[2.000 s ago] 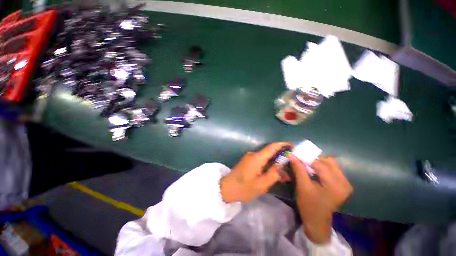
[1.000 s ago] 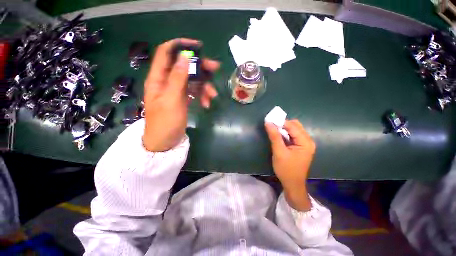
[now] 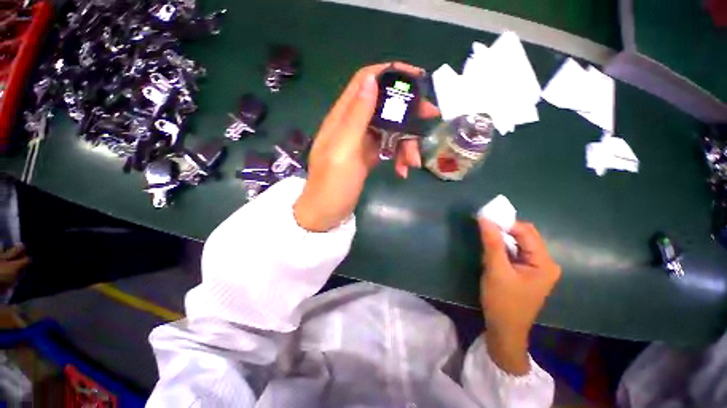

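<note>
My left hand (image 3: pixel 343 147) is raised over the bench and holds a metal clip (image 3: pixel 396 107). The clip's dark square face is turned to the camera with a green and white patch on it, and its silver end points down. My right hand (image 3: pixel 516 259) is lower and to the right, pinching a small folded white wipe (image 3: pixel 498 213) at its fingertips. The wipe and the clip are apart. A squat clear bottle (image 3: pixel 460 150) with a silver top and a red mark stands just right of the held clip.
A large clip pile (image 3: pixel 119 76) lies at the left, with several separate clips (image 3: pixel 245 117) beside it. White sheets (image 3: pixel 510 80) lie beyond the bottle. A single clip (image 3: pixel 668 253) and part of another pile (image 3: pixel 717 171) are at the right. A red tray edge (image 3: pixel 28 72) is far left.
Two seconds ago both hands were together at the clip and wipe. They have since separated, my left hand rising away with the clip. The view has also shifted.
</note>
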